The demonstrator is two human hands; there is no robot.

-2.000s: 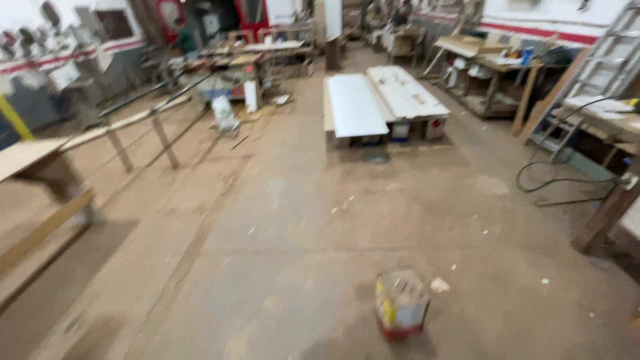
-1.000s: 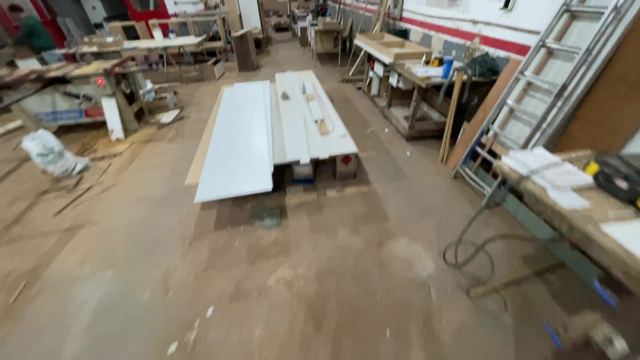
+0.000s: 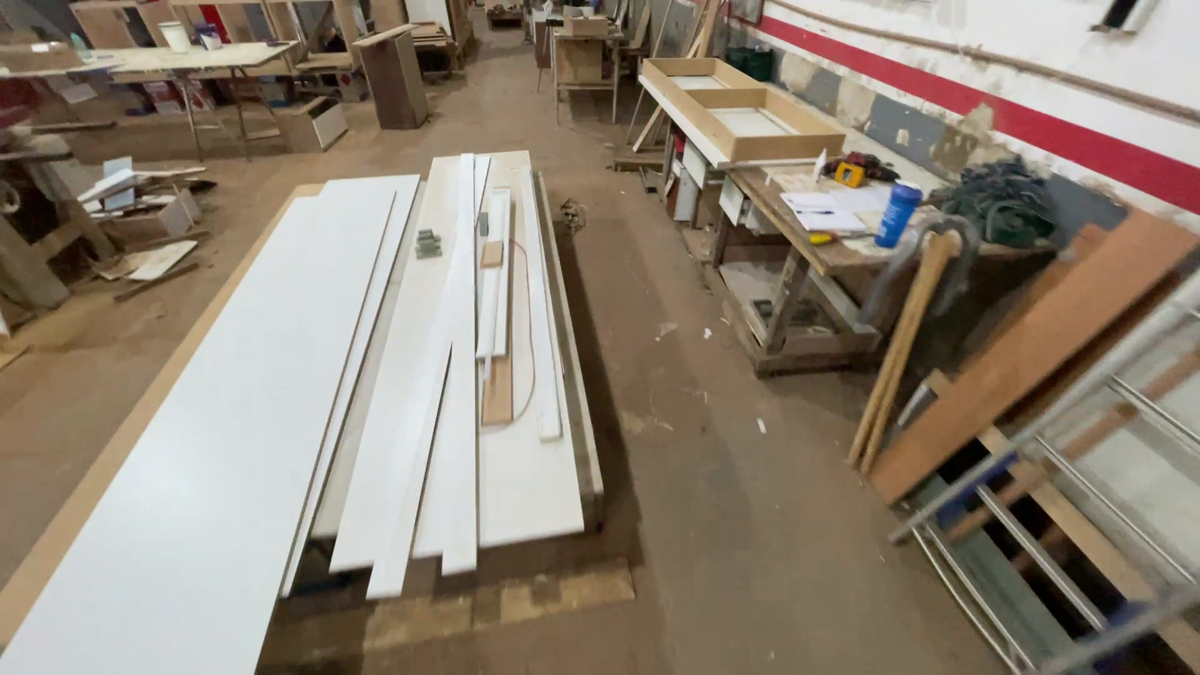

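Note:
Neither of my hands shows in the head view. Ahead on the left, a wide white panel [image 3: 234,375] lies on a low stack of boards. Beside it are several narrow white strips [image 3: 459,403] on a pale board [image 3: 553,487], with a small pile of grey-green blocks [image 3: 428,244] and a brown wooden block [image 3: 491,254] on top. On the right, a wooden workbench [image 3: 797,220] carries a blue cylindrical container [image 3: 898,215], papers [image 3: 830,210], a yellow tool [image 3: 849,174] and a heap of dark green cloth [image 3: 998,199]. A divided wooden frame [image 3: 787,145] rests at its far end.
An aluminium ladder [image 3: 1059,450] and brown boards [image 3: 1041,347] lean at the right, near upright wooden sticks [image 3: 905,352]. Brown floor [image 3: 684,450] with small scraps runs between the panel stack and the bench. Offcuts [image 3: 141,230] lie at the left; a table [image 3: 216,58] stands behind.
The view has moved forward and turned; the panel stack and the right-hand bench are now much closer. The tin on the floor from the earliest frame is out of view.

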